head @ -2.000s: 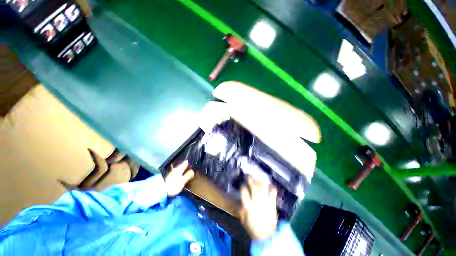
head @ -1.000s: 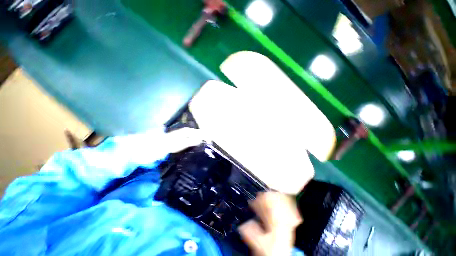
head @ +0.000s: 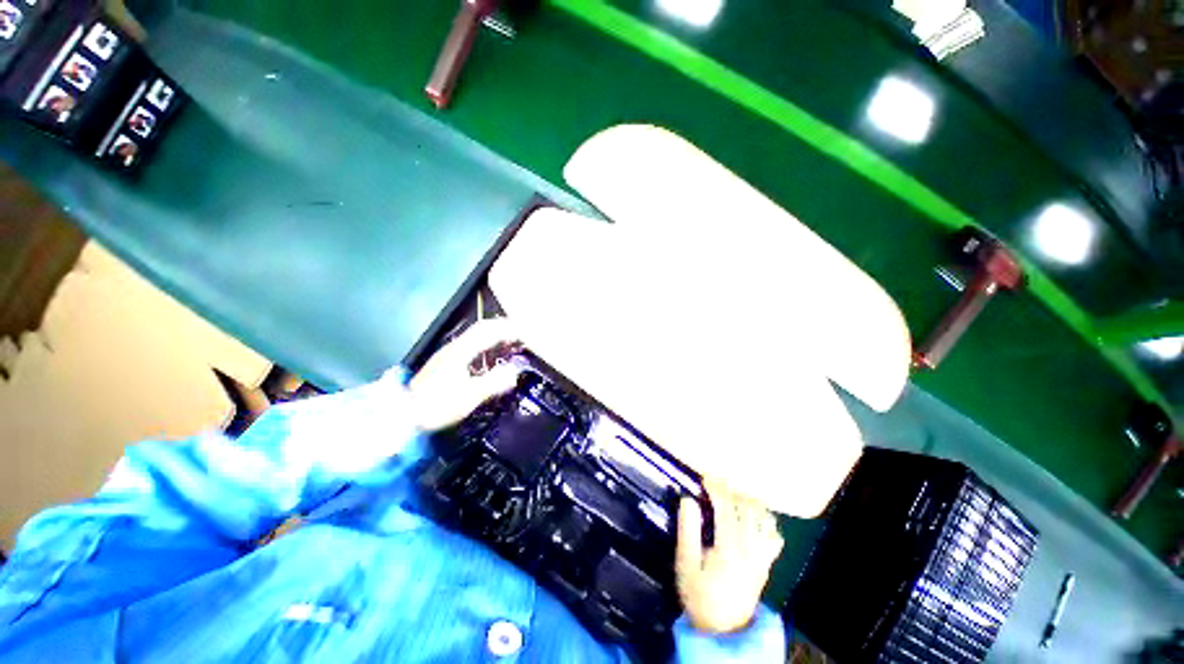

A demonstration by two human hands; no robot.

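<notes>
An open retail carton (head: 688, 311) lies in front of me, its pale inner flaps with rounded ends spread away from me over the green line. A glossy black blister tray (head: 584, 480) with moulded recesses is at the carton's near side, close to my body. My left hand (head: 468, 372) grips the tray's far left corner. My right hand (head: 730, 551) grips its right end, the thumb on the near side. Whether the tray is fully inside the carton cannot be told; its near edge is hidden against my blue sleeve and jacket.
A stack of blister trays (head: 928, 558) stands right of the carton. Finished cartons (head: 91, 84) stand at the far left, carton blanks (head: 117, 389) at the near left. Hammer-shaped tools (head: 967, 305) are spaced along the green line. White slips (head: 945, 23) lie beyond it.
The carton's pale flaps have opened out flat, away from me. The black tray now shows clearly, with a hand at each end. The hammer-shaped tools have shifted in view.
</notes>
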